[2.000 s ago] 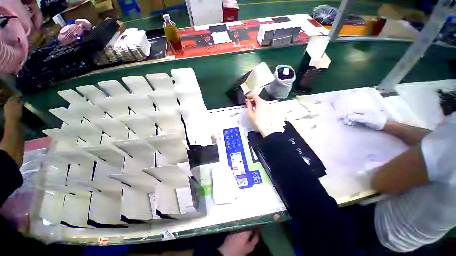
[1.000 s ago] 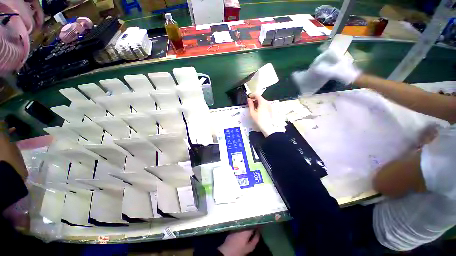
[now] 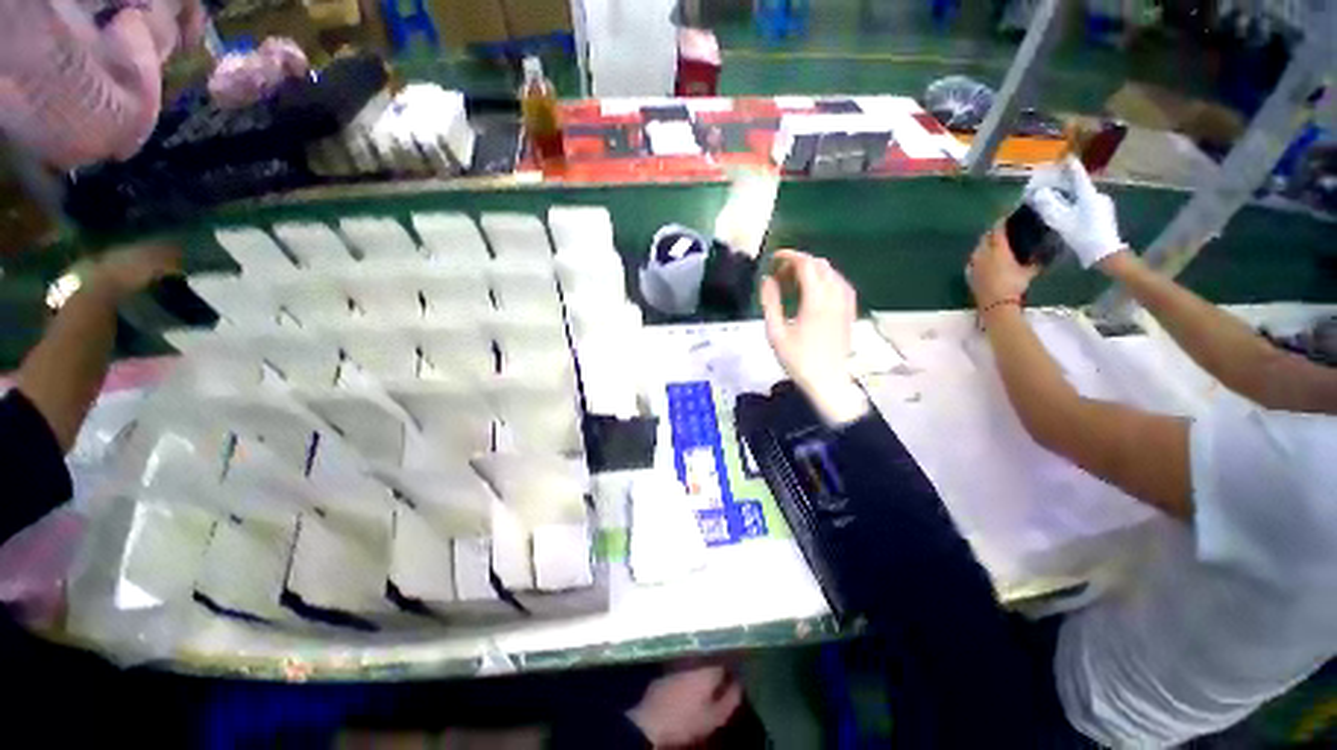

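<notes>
My right hand [image 3: 811, 315] is raised over the bench's back edge, empty, with fingers apart. Just left of it on the green belt stands a dark box [image 3: 729, 279] with its white flap up. A bagged product [image 3: 676, 271] with a dark round top is left of that box. My left hand [image 3: 689, 705] is low at the bench's front edge, cut by the frame's bottom; whether it holds anything is unclear. Rows of open white-lined boxes [image 3: 345, 425] stand at left, flaps up. A black pile [image 3: 799, 506] lies partly under my right sleeve.
A blue label sheet [image 3: 694, 418], white leaflets [image 3: 660, 528] and a black flat piece [image 3: 622, 441] lie between boxes and pile. At right a neighbour's hands, one gloved [image 3: 1078, 217], hold a dark object. Another person's arm [image 3: 74, 330] reaches in at left. A red-topped table [image 3: 616, 135] stands beyond.
My right hand has let go of the flapped box and moved slightly right. The neighbour's hands now hold a dark object over the belt. A bagged product now shows left of the box. The view has shifted.
</notes>
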